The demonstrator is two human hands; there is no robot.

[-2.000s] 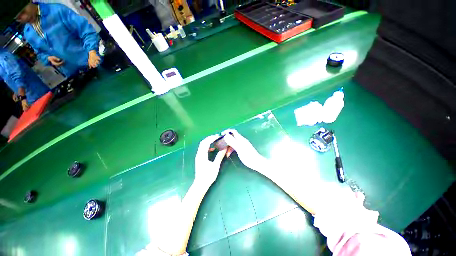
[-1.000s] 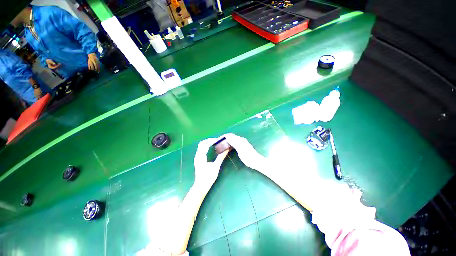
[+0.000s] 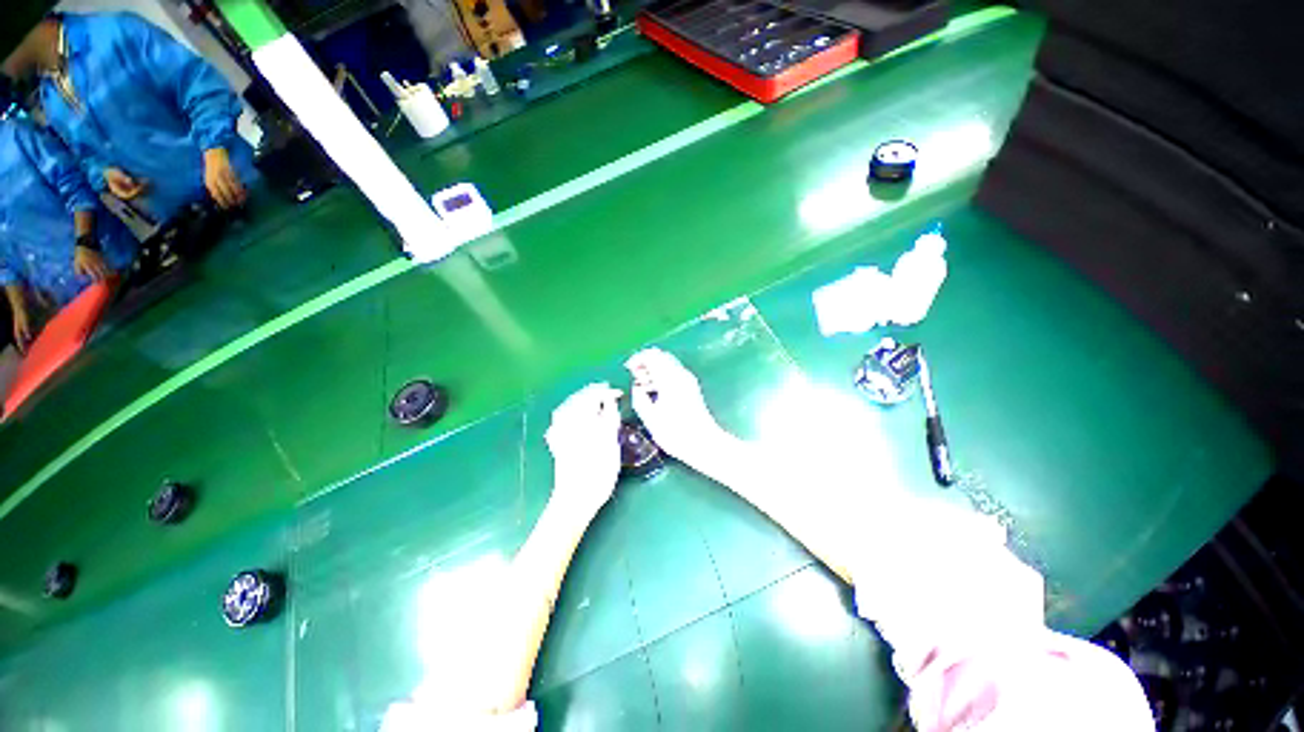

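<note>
A round dark assembly [image 3: 638, 449] shows low between my two hands, over the clear mat [image 3: 701, 572]; part of it is hidden by the hands. My left hand [image 3: 585, 435] is at its left, with the fingers curled. My right hand [image 3: 672, 405] is at its upper right, fingers bent towards the left hand, with a narrow gap between them. Both hands are overexposed, so I cannot tell whether the fingers grip the assembly or some small part.
Similar round black assemblies [image 3: 418, 402] stand spaced along the left; another [image 3: 894, 160] is at the far right. A silver piece with a black-ended handle [image 3: 890, 372] lies right, below a white crumpled cloth [image 3: 882, 293]. Beyond are a red-edged tray [image 3: 772, 77], a white post and people in blue coats.
The fingertips have drawn slightly apart. The reddish-dark piece between the fingers no longer shows there; a round dark assembly now shows lower between the hands. The view has shifted slightly.
</note>
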